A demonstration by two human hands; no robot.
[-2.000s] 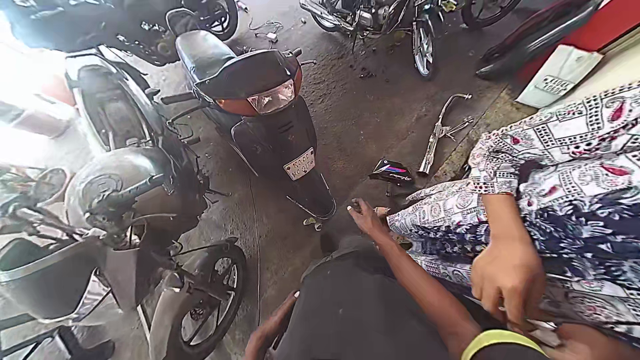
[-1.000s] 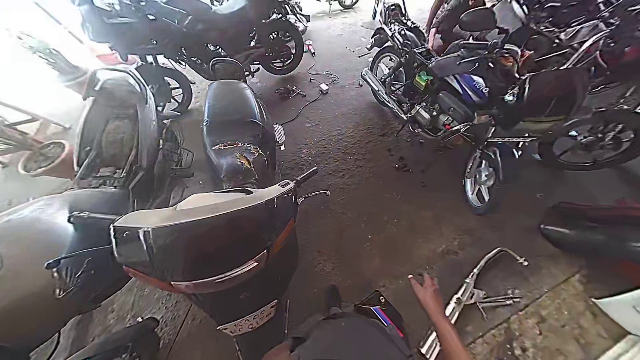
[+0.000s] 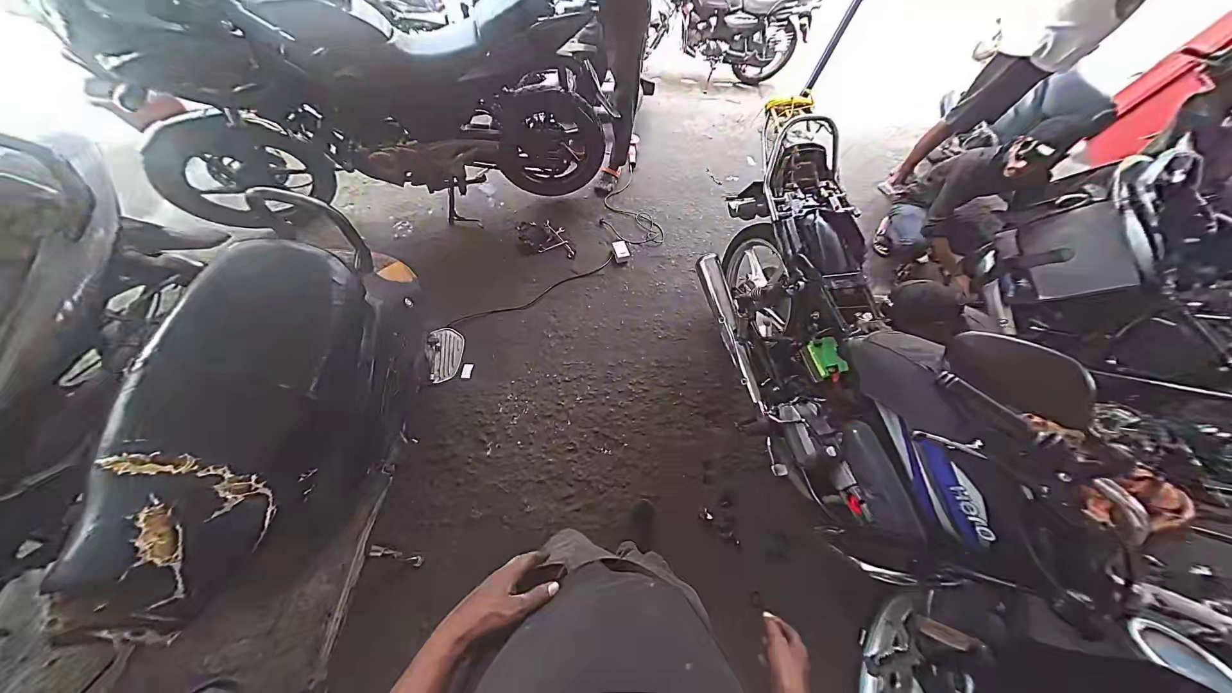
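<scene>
My left hand rests against my dark trousers at the hip, its fingers partly hidden at the pocket, and I cannot tell whether it holds anything. Low on the right, my right hand hangs beside my body with slightly curled fingers and nothing visible in it. A scooter seat with torn black covering lies to my left. Nearest my right hand is a blue and black Hero motorcycle, its seat off and a green part showing in the frame.
A dark motorcycle stands ahead on the left, with a person's leg behind it. A power cable and metal parts lie on the floor. To the right, a crouching person works beside another motorcycle.
The view has moved forward between the vehicles, past the scooter's tail. My right hand, earlier stretched out over the floor with spread fingers, now hangs beside my body.
</scene>
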